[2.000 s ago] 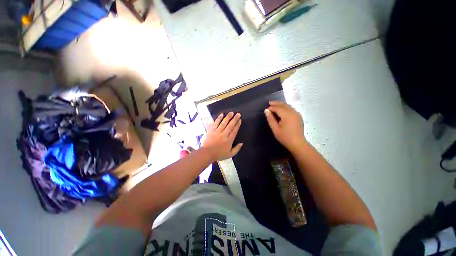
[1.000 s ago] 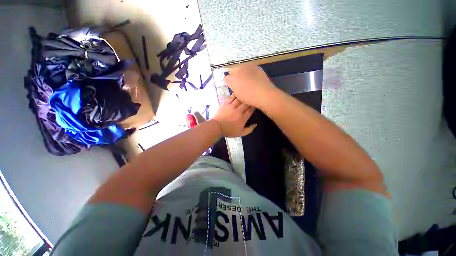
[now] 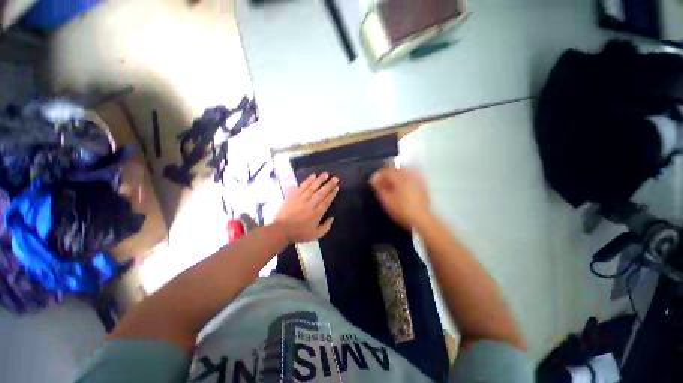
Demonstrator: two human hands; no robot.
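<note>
A black cloth panel (image 3: 352,217) lies lengthwise on the pale table before me. My left hand (image 3: 308,209) is pressed flat on its left part, fingers spread, holding nothing. My right hand (image 3: 398,196) is blurred at the panel's upper right edge, fingertips bent together; whether they hold anything small cannot be told. A mottled gold-brown weight (image 3: 394,293) lies on the cloth nearer my body. A tan paper sheet (image 3: 408,135) shows past the panel's far edge. A faint strip line crosses the cloth near its far end.
A pale table (image 3: 487,187) has a seam beyond the panel. A brown-red box (image 3: 418,16) and green tool (image 3: 433,49) lie on the far side. Black bundles (image 3: 599,120) and a grey metal device (image 3: 659,243) are right. Scraps (image 3: 210,135) and heaped cloth (image 3: 60,202) are left.
My right hand has moved from beside my left hand at the panel's left edge back to its right side. My left hand stays on the cloth. The view has shifted, showing more of the far table.
</note>
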